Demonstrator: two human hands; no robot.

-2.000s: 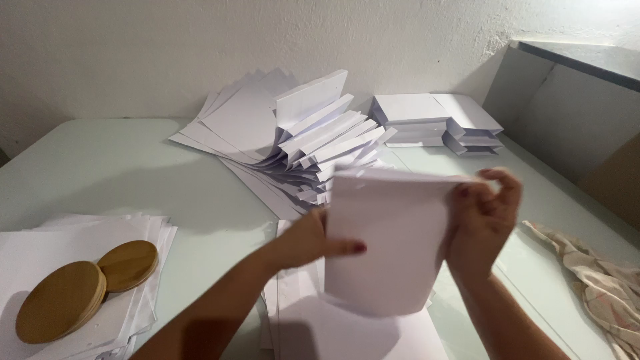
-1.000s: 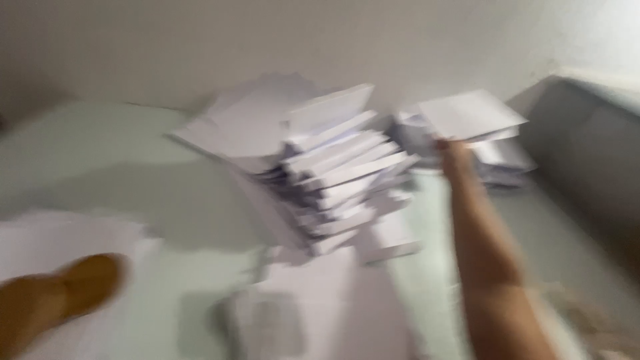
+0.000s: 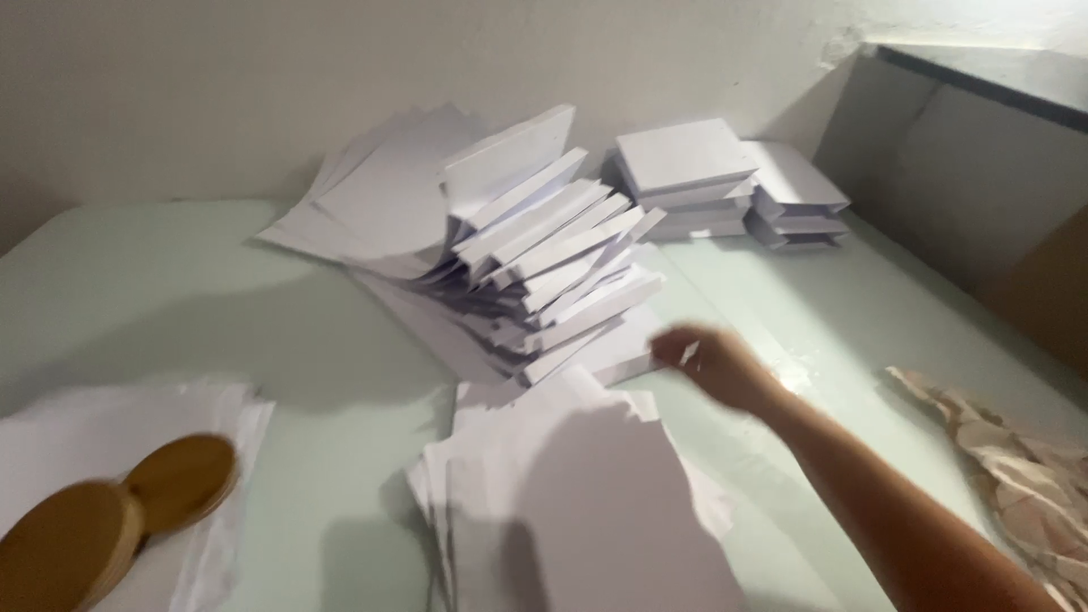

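Note:
My right hand (image 3: 710,365) is above the table, its fingertips at the edge of a white folded paper (image 3: 633,344) at the lower right of a fanned heap of partly folded papers (image 3: 561,246); whether it grips the paper I cannot tell. Nearer to me lies a loose stack of white sheets (image 3: 586,510). Behind the hand, two piles of folded white paper pieces stand by the wall, a left pile (image 3: 688,161) and a right pile (image 3: 795,174). My left hand is out of view.
Round wooden discs (image 3: 183,480) lie on more white sheets (image 3: 229,425) at the left. A crumpled patterned cloth (image 3: 1011,476) lies at the right. A grey slab partition (image 3: 918,170) borders the greenish table (image 3: 255,314) on the right, and a wall (image 3: 340,85) runs behind.
The folded paper piece both hands held is out of them, and the left pile has another piece on top. My right hand has come back from that pile toward the heap; my left hand has left view.

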